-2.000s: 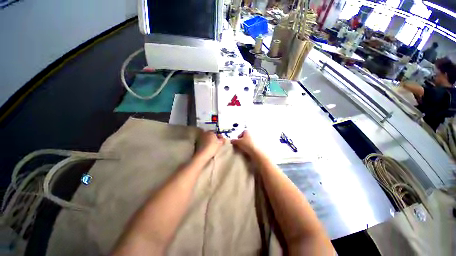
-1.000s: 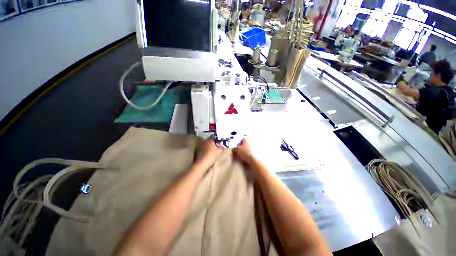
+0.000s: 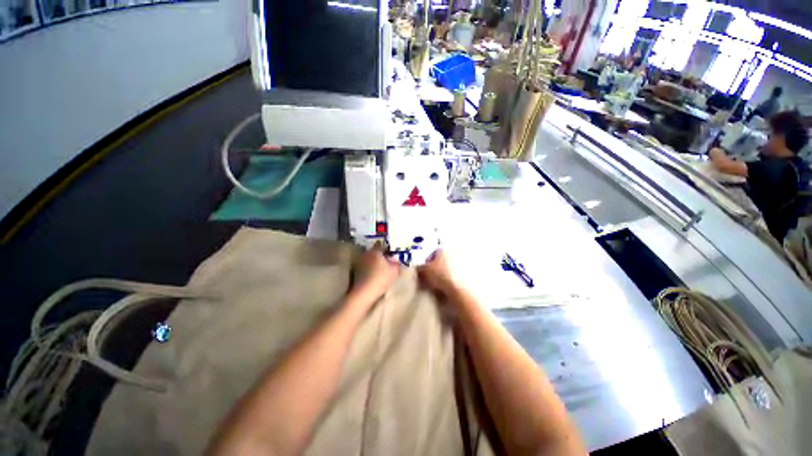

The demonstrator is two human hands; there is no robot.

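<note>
A large beige bag body [image 3: 276,312] spreads from the lap up to the sewing machine [image 3: 414,178], a white head with a red three-diamond logo. My left hand [image 3: 374,267] and my right hand [image 3: 436,269] pinch the bag's far edge on either side of the dark presser foot area [image 3: 405,257]. The needle and the fingertips' exact contact are too small and blurred to make out. Cream rope-like handles [image 3: 116,303] loop out at the bag's left, near a small shiny blue spot [image 3: 161,332].
Dark thread snips [image 3: 517,270] lie on the white plate right of the machine head. A control panel screen [image 3: 322,44] stands above left. More looped handles [image 3: 708,325] and beige cloth lie at the right edge. A person [image 3: 779,174] sits at the far right.
The view has tilted slightly, so the machine sits a little lower in the picture than two seconds ago. Both hands keep their hold beside the presser foot. The bag shows no clear shift.
</note>
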